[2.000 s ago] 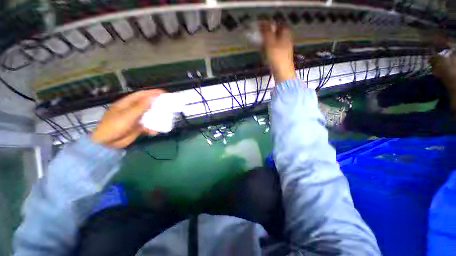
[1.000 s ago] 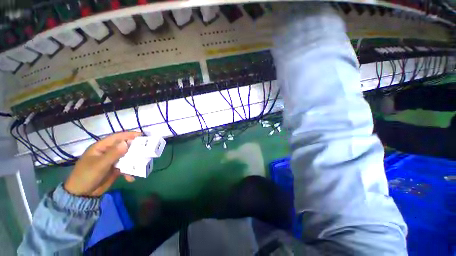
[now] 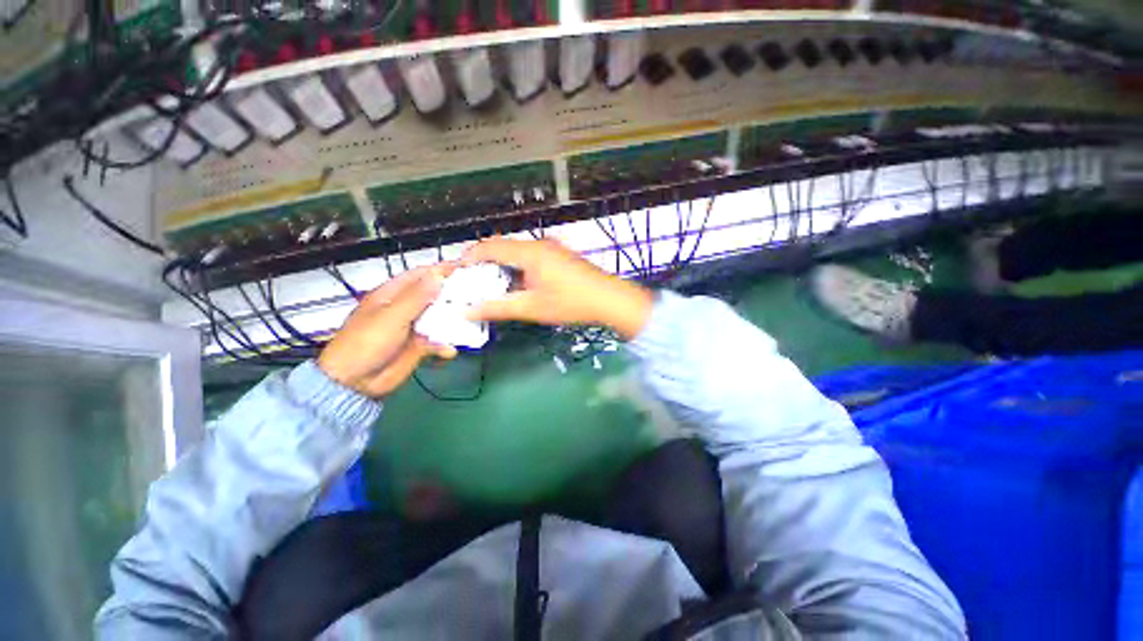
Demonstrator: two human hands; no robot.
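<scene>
My left hand (image 3: 386,328) and my right hand (image 3: 552,283) meet in front of the rack's bottom rail. Between them they hold a small bunch of white power adapters (image 3: 459,308); the exact number cannot be told. My right fingers lie on the bunch's right side, with a dark spot by the fingertips. Above, several white adapters (image 3: 422,83) sit in the left part of the socket row. The sockets to their right (image 3: 772,54) are dark and empty. Black output cables (image 3: 648,238) hang over the white bottom rail (image 3: 318,291).
A green load board (image 3: 464,188) runs under the beige panel. A rack door (image 3: 88,432) stands at the left. Blue totes (image 3: 1003,463) are at the right. Another person's shoe (image 3: 865,302) and dark trouser legs show at the right. White connectors (image 3: 589,344) hang over the green floor.
My right hand has come back from the socket row to my left hand and now touches the adapters. The view has shifted, showing more of the rack door and the other person's shoe.
</scene>
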